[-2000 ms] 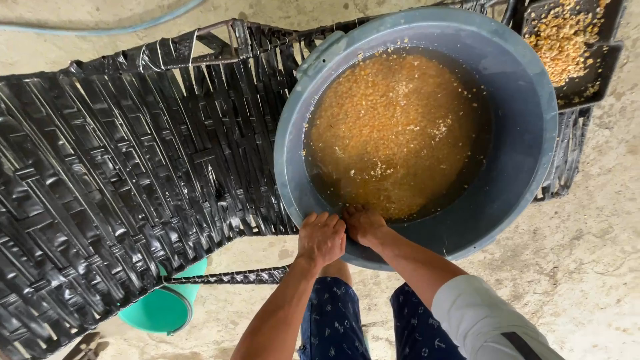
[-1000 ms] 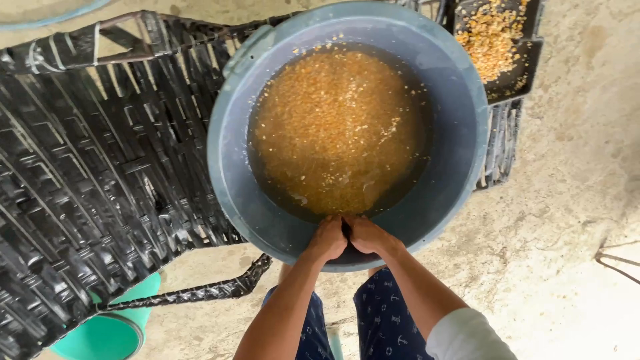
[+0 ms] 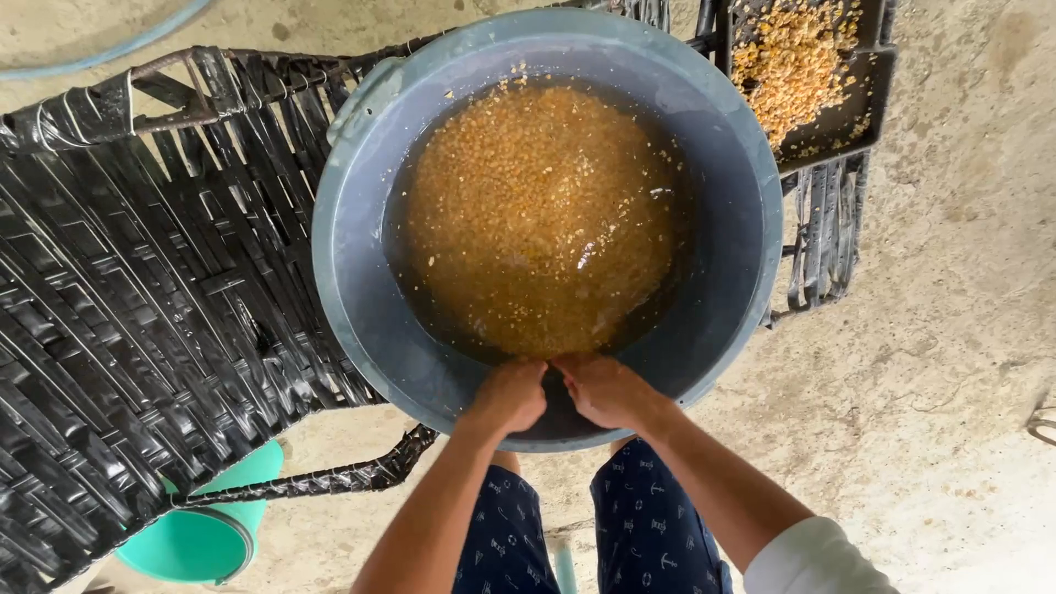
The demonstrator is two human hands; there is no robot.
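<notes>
A large round grey-blue plastic basin [image 3: 346,247] holds corn kernels [image 3: 528,181] under murky water, with light bits afloat. Both hands reach over the basin's near rim, side by side, with their fingertips down at the near edge of the water. My left hand [image 3: 510,394] has its fingers curled, and its fingertips are partly hidden. My right hand [image 3: 606,389] is just to the right of it, fingers curled too, fingertips at the water. Whether either hand holds kernels cannot be seen.
The basin rests on a woven black strap lounger [image 3: 165,297] with a wrapped armrest [image 3: 330,483]. A dark tray [image 3: 866,107] of corn kernels [image 3: 792,74] lies at upper right. A green bucket [image 3: 198,544] is on the concrete floor at lower left; a hose [image 3: 124,54] curves at upper left.
Both hands have moved from the basin's near rim in toward the water's near edge. The view has shifted somewhat.
</notes>
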